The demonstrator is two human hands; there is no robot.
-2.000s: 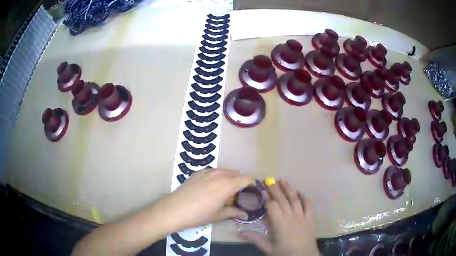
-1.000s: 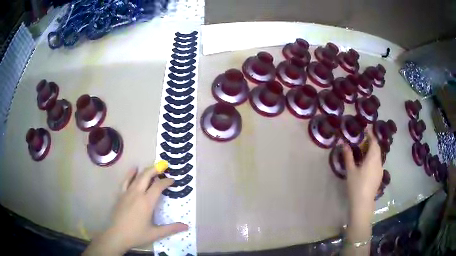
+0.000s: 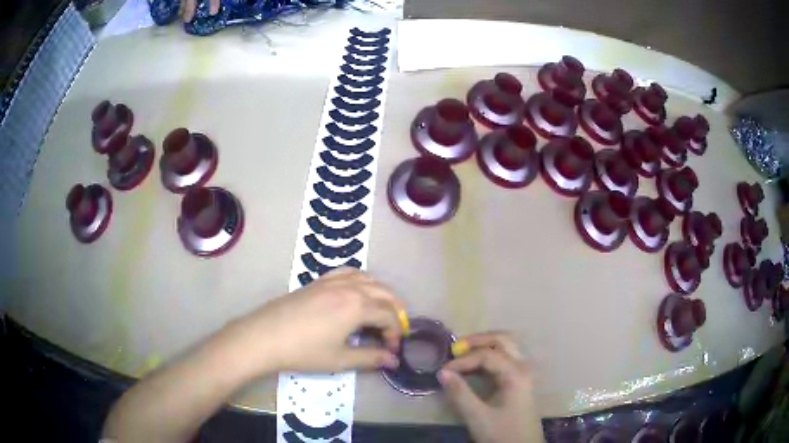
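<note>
A dark red flanged housing (image 3: 420, 381) stands neck up on the bench near its front edge, between my hands. My left hand (image 3: 320, 324) is at its left side, fingers bent over the flange, a yellow band on a fingertip; any label under the fingers is hidden. My right hand (image 3: 493, 381) touches its right side with thumb and a yellow-banded finger. The white label sheet (image 3: 346, 177) with a column of black arc labels runs under my left hand; its front part shows small dots and a few arcs.
Several housings stand at the left (image 3: 210, 222), a large group at the right (image 3: 567, 163). A blue-black cable bundle (image 3: 251, 16) lies at the far left, with another person's fingers on it. A white strip (image 3: 467, 45) lies at the back; silvery parts (image 3: 757, 145) lie far right.
My right hand has come back from the right group with a housing, now between both hands. My left hand has moved right from the label sheet to it. The view has shifted.
</note>
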